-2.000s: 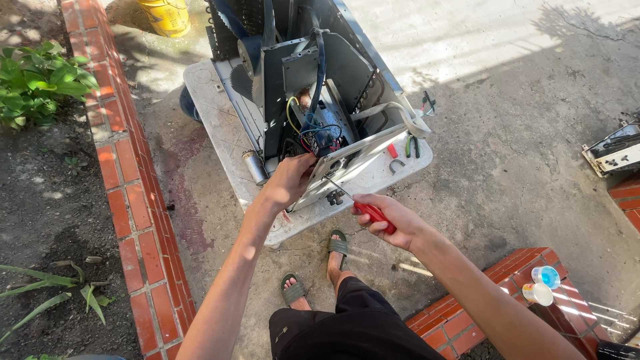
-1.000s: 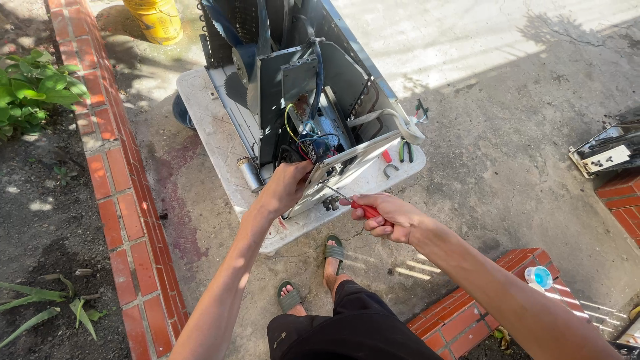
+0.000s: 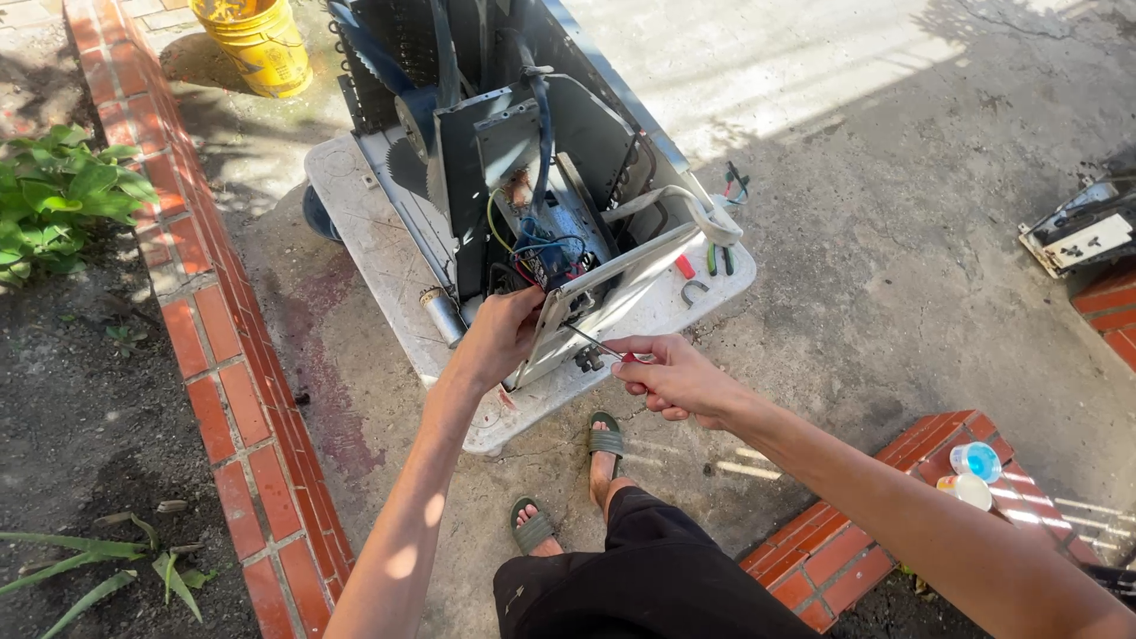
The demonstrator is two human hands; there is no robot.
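My right hand (image 3: 670,377) holds a red-handled screwdriver (image 3: 596,342), its shaft tip against the front panel (image 3: 612,297) of an opened air-conditioner unit (image 3: 648,124). At the panel's left edge is my left hand (image 3: 501,333); its fingertips reach behind the panel near the wires, and what they touch is hidden. Blue, yellow and red wires (image 3: 537,248) bunch inside the housing. A metal cylinder, likely a capacitor (image 3: 442,317), lies left of my left hand. The unit rests on a white plastic table (image 3: 524,413).
Pliers (image 3: 721,260), a red handle (image 3: 684,266) and a U-shaped metal piece (image 3: 694,292) lie right of the panel. A yellow bucket (image 3: 266,53) stands by the brick border (image 3: 222,355). Two small tubs (image 3: 975,461) sit on a low brick wall (image 3: 834,541) at the right.
Both hands stay at the front panel, the screwdriver still against it. The fingers of my right hand have shifted around the red handle, which shows less now.
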